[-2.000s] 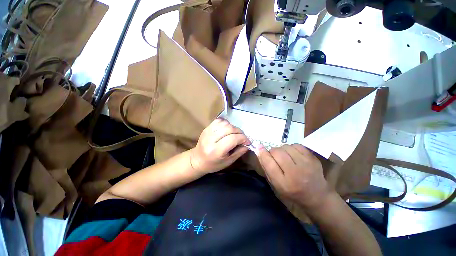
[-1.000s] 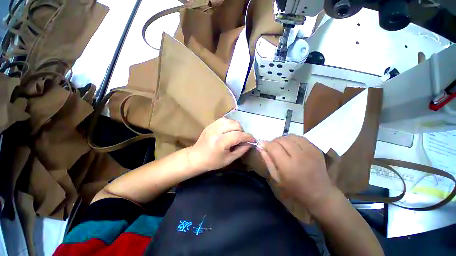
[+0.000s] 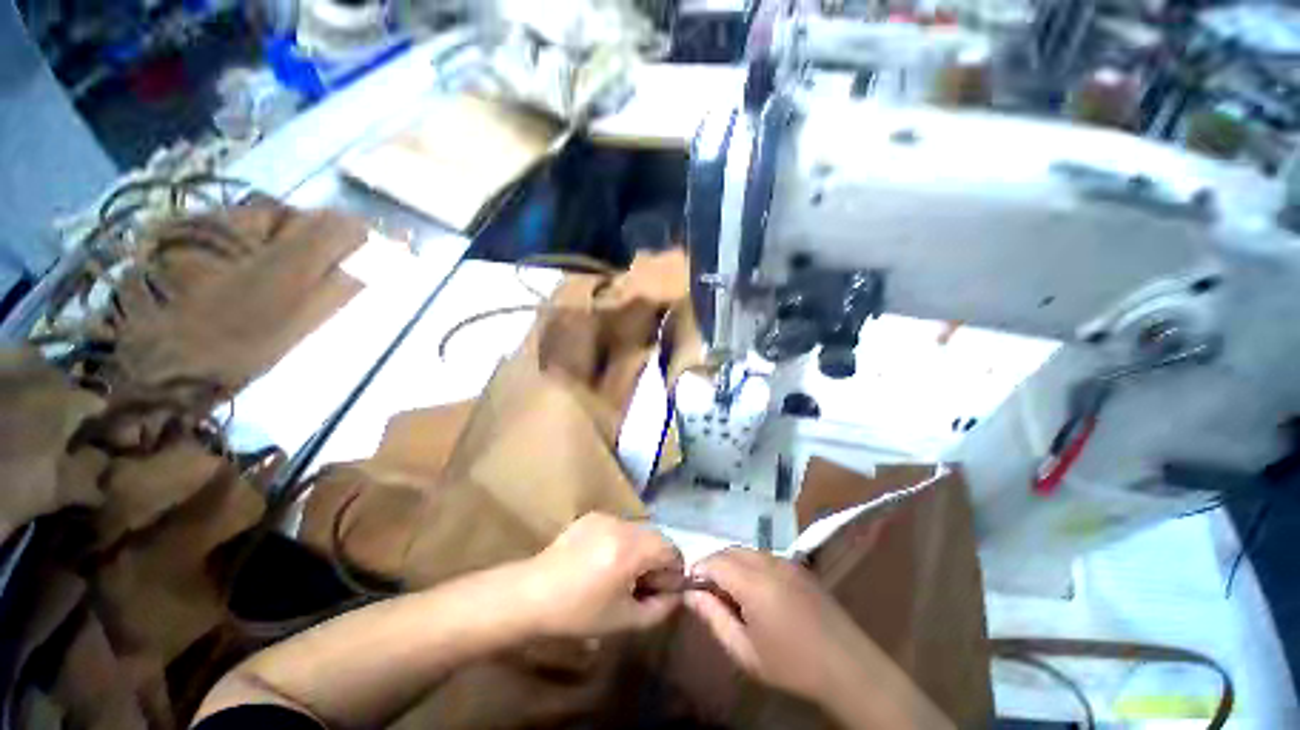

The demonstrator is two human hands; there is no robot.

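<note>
My left hand (image 3: 606, 578) and my right hand (image 3: 763, 613) meet at the fingertips in front of the sewing machine (image 3: 984, 214). Both pinch the edge of the brown bag panel; the pinched spot is small and blurred. The bag panel (image 3: 535, 456) spreads to the left of my hands, and another part of it (image 3: 912, 585) lies to the right, with a white edge. The presser foot and needle (image 3: 724, 382) stand beyond my hands, above the needle plate (image 3: 720, 435).
A brown heap of bag pieces (image 3: 121, 528) lies at the left, with looped handles behind it. A brown strap (image 3: 1126, 653) curves at the lower right. A red-handled lever (image 3: 1062, 456) hangs at the machine's pillar. A tan stack (image 3: 449, 157) lies farther back.
The camera view has tilted up, showing the machine arm and the floor behind. The hands are still together at the panel edge. The right panel part shows less of its white backing.
</note>
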